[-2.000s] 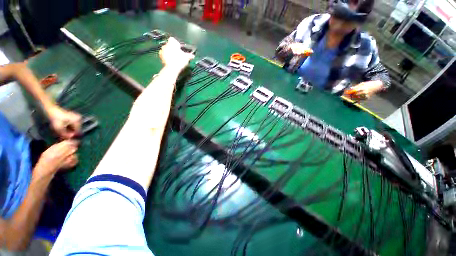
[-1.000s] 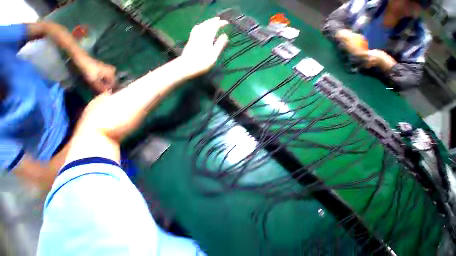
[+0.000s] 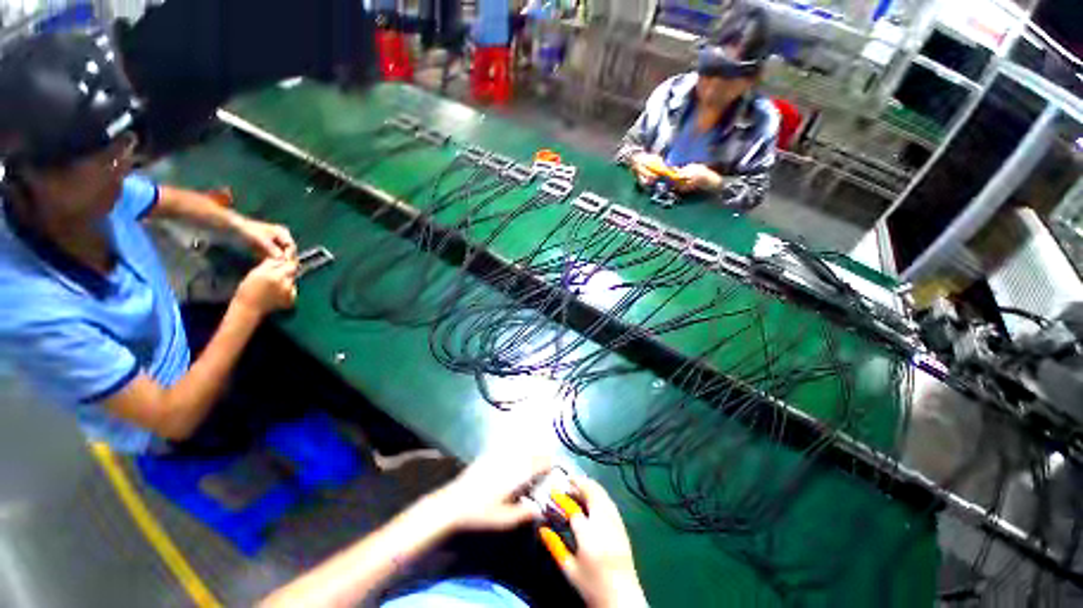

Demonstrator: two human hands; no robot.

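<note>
My left hand point(image 3: 496, 496) is low in the view at the near table edge, its fingers closed on a small grey connector housing point(image 3: 544, 485). My right hand point(image 3: 603, 549) is beside it, holding the orange-handled pliers point(image 3: 561, 523) against the housing. The pliers' jaws and much of the housing are hidden by the fingers. Long black cables point(image 3: 499, 344) lie looped over the green table in front of my hands. They run to a row of grey housings point(image 3: 647, 228) along the far half.
A dark rail point(image 3: 618, 339) divides the green table point(image 3: 416, 392) lengthwise. A person in blue point(image 3: 107, 309) sits at left, working on a housing. Another person in a plaid shirt point(image 3: 701, 131) sits across. A blue stool point(image 3: 255, 481) stands at left. Machinery point(image 3: 998, 344) is at right.
The arm stretched over the table toward the housings has drawn back. Both my hands now meet at the near edge with housing and pliers. The view has shifted, showing more of the left neighbour.
</note>
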